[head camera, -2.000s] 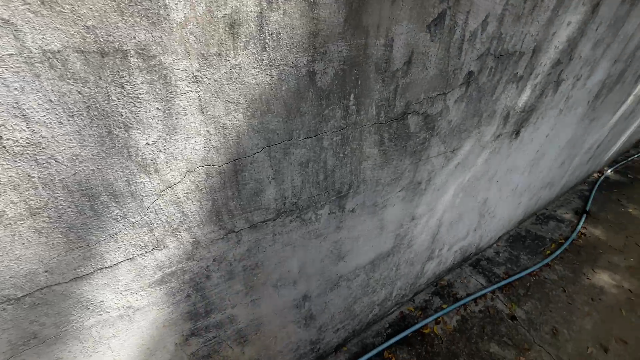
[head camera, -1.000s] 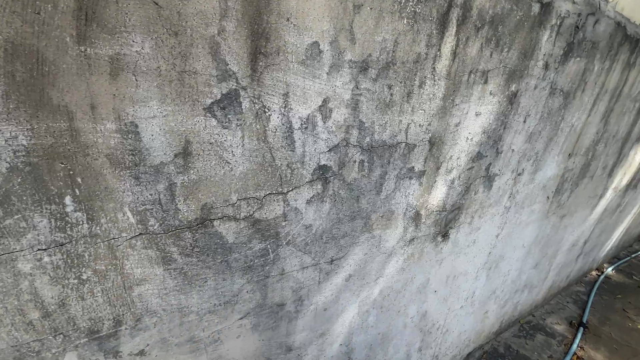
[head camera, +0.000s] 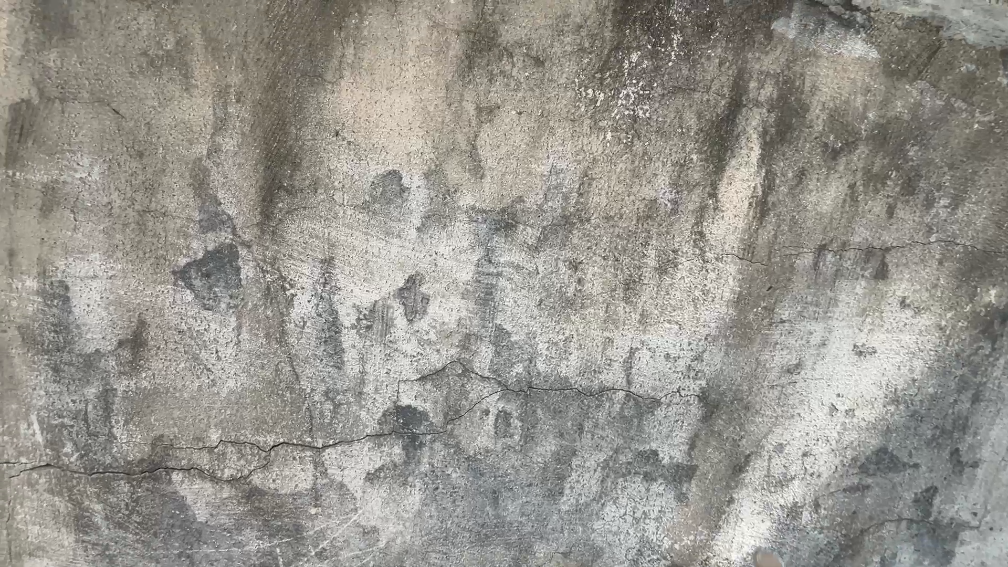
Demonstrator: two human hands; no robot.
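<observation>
A weathered plastered wall [head camera: 504,315] fills the head view, stained grey, brown and white. Across its lower half runs a thin, jagged crack [head camera: 323,447], which branches near the middle. Dark patches of worn surface [head camera: 211,277] lie above the crack at the left. At the bottom edge, right of centre, a small blurred pinkish shape [head camera: 767,559] just shows; it may be a fingertip of my right hand, but too little is visible to be sure. My left hand is not in view.
Another fine crack [head camera: 882,248] crosses the wall at the upper right. A pale grey rough edge [head camera: 953,17] shows in the top right corner. A brighter band [head camera: 819,409] slants over the wall's lower right.
The view has shifted greatly, up and closer to the wall. The blue hose and the ground, seen at the right in both earlier frames, are out of view.
</observation>
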